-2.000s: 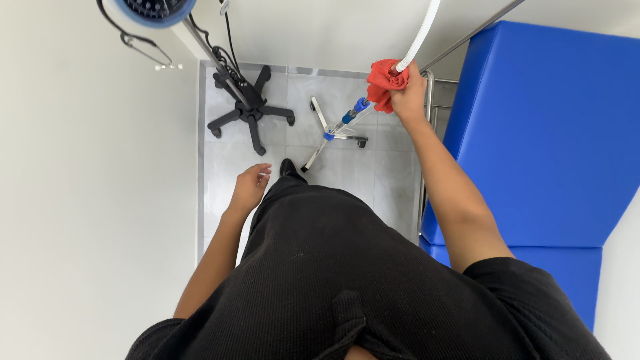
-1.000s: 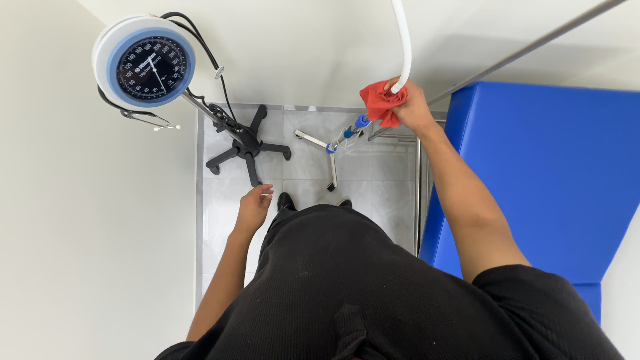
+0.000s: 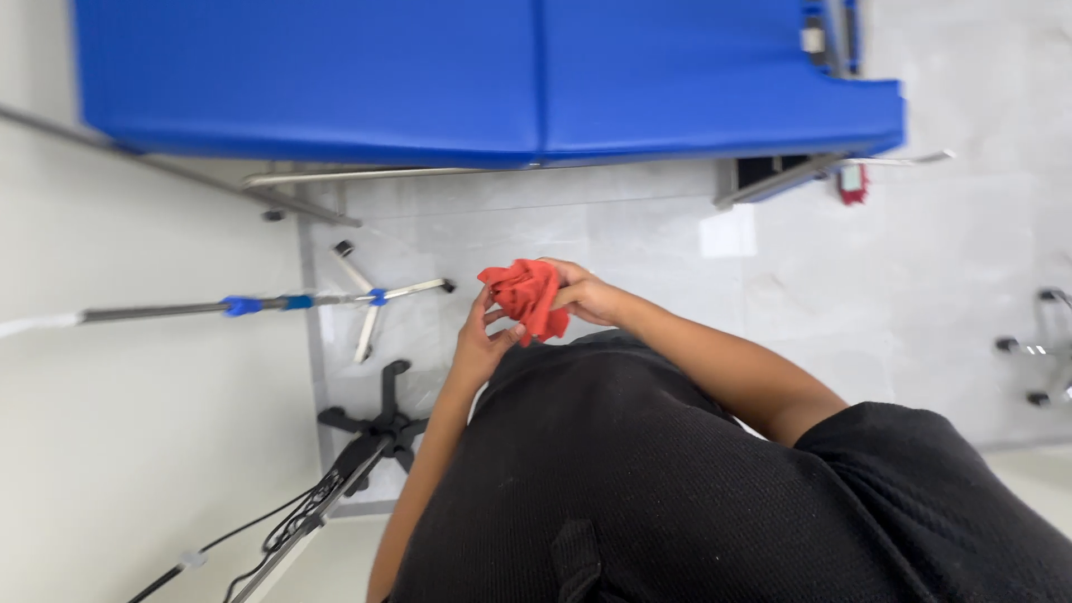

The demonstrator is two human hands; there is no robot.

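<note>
A crumpled red cloth (image 3: 526, 300) is held between both hands in front of my waist. My left hand (image 3: 486, 335) grips its left and lower side with bent fingers. From the right, my right hand (image 3: 584, 293) has hold of the cloth, its fingers partly hidden behind the folds. To the left stands a pole with blue clamps (image 3: 243, 306) on a white wheeled base (image 3: 378, 297); neither hand touches it.
A blue padded examination couch (image 3: 469, 84) with a metal rail (image 3: 360, 176) spans the top. A black wheeled stand (image 3: 389, 427) with cables is at lower left. A red-edged object (image 3: 852, 184) lies below the couch's right end. Chrome casters (image 3: 1034, 347) show at far right.
The view has turned strongly towards the couch. My right hand has come away from the pole with the red cloth, and my left hand, empty before, now holds the cloth too.
</note>
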